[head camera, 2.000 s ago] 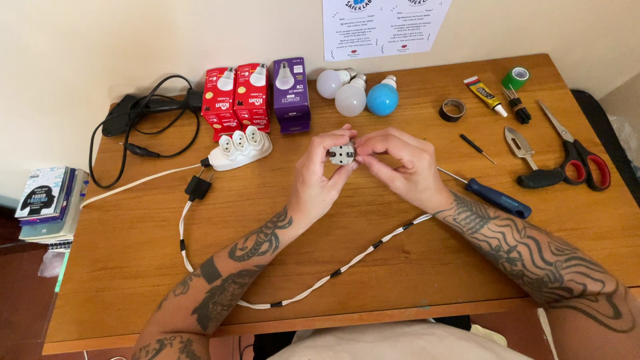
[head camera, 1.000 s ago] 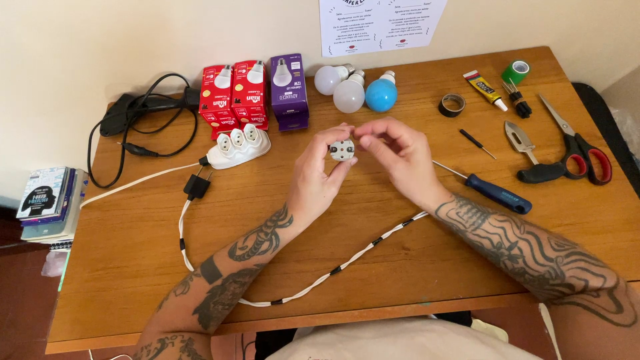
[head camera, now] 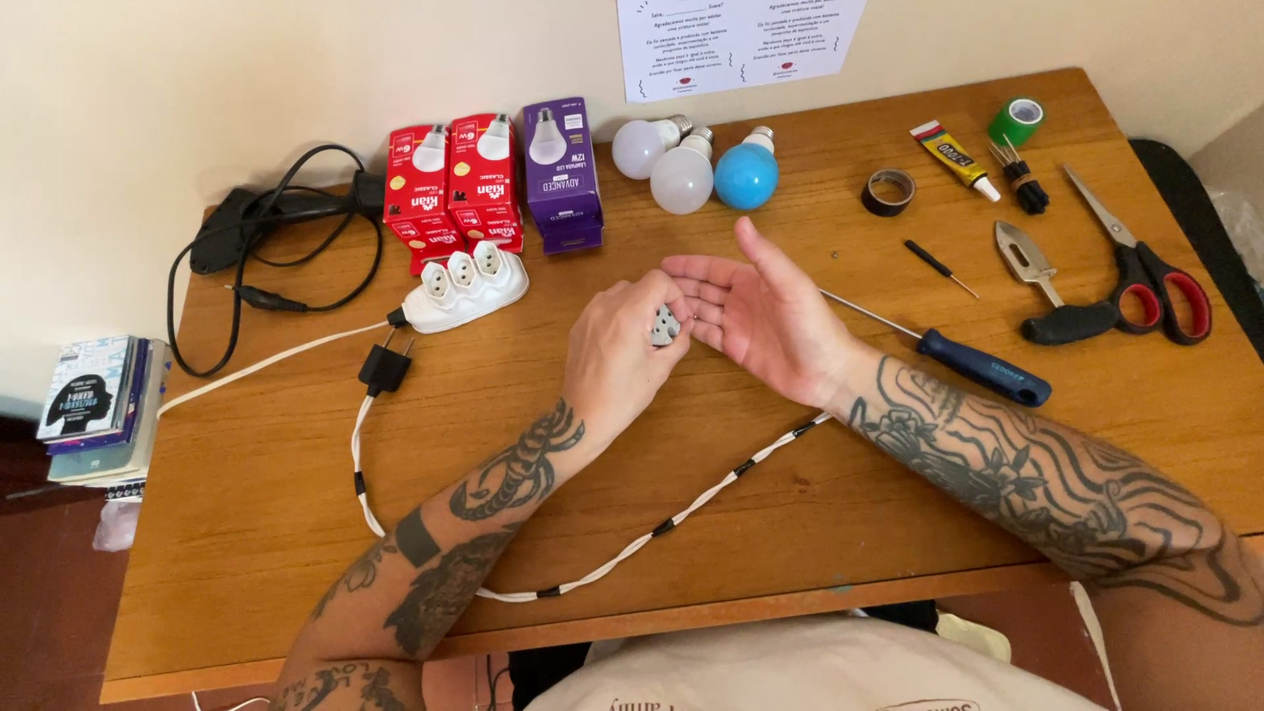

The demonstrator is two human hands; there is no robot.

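My left hand (head camera: 627,336) is closed around a small grey-white fitting with dark holes (head camera: 665,326), tilted toward my right palm. Beside it my right hand (head camera: 755,316) is turned palm up with its fingers extended, their tips close to the fitting. A tiny dark speck shows by the fingers; whether it is a screw I cannot tell. Under my right wrist runs a twisted white cord (head camera: 597,571) banded with black tape, ending at a black plug (head camera: 384,368) on the left. A blue-handled screwdriver (head camera: 983,367) lies beside my right forearm.
Behind my hands are a white power strip (head camera: 469,288), red bulb boxes (head camera: 417,193), a purple box (head camera: 563,178), two white bulbs (head camera: 681,180) and a blue bulb (head camera: 746,176). Rightward lie black tape (head camera: 889,192), a glue tube (head camera: 953,158), a small screwdriver (head camera: 940,267) and scissors (head camera: 1136,257).
My right hand has turned from pinching at the fitting to palm up with fingers extended. My left hand has tipped the fitting toward it.
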